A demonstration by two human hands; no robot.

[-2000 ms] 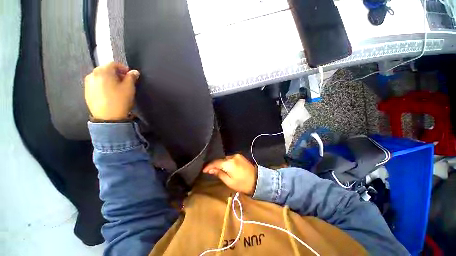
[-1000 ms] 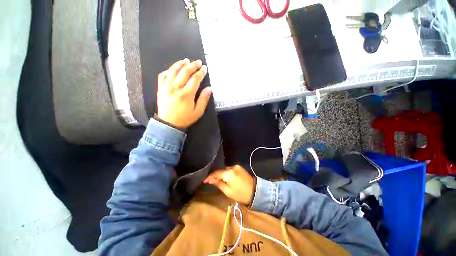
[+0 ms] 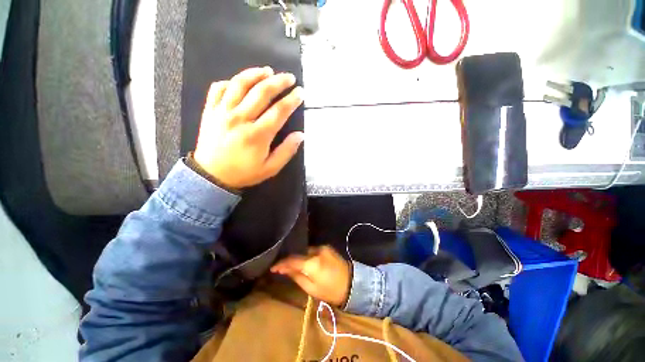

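Observation:
A long black cloth panel (image 3: 233, 42) runs from the presser foot (image 3: 288, 20) at the top down over the table's front edge to my lap. My left hand (image 3: 249, 127) lies flat on it, fingers slightly apart, below the foot, near the panel's right edge. My right hand (image 3: 316, 274) is at my lap, fingers curled by the panel's lower end, where the cloth edge folds over. Its fingertips seem to pinch the cloth, but this is partly hidden. Grey ribbed cloth (image 3: 81, 113) lies heaped at the left.
Red-handled scissors (image 3: 424, 32), a smartphone (image 3: 493, 124) and keys with a dark blue fob (image 3: 576, 113) lie on the white table (image 3: 382, 148), right of the panel. A blue bin (image 3: 541, 297) with dark cloth and a red stool (image 3: 573, 226) are at lower right.
My left hand has gone from the panel's left edge to lying flat on top of it. The view has shifted, bringing the presser foot and scissors into the picture. My right hand stays at my lap.

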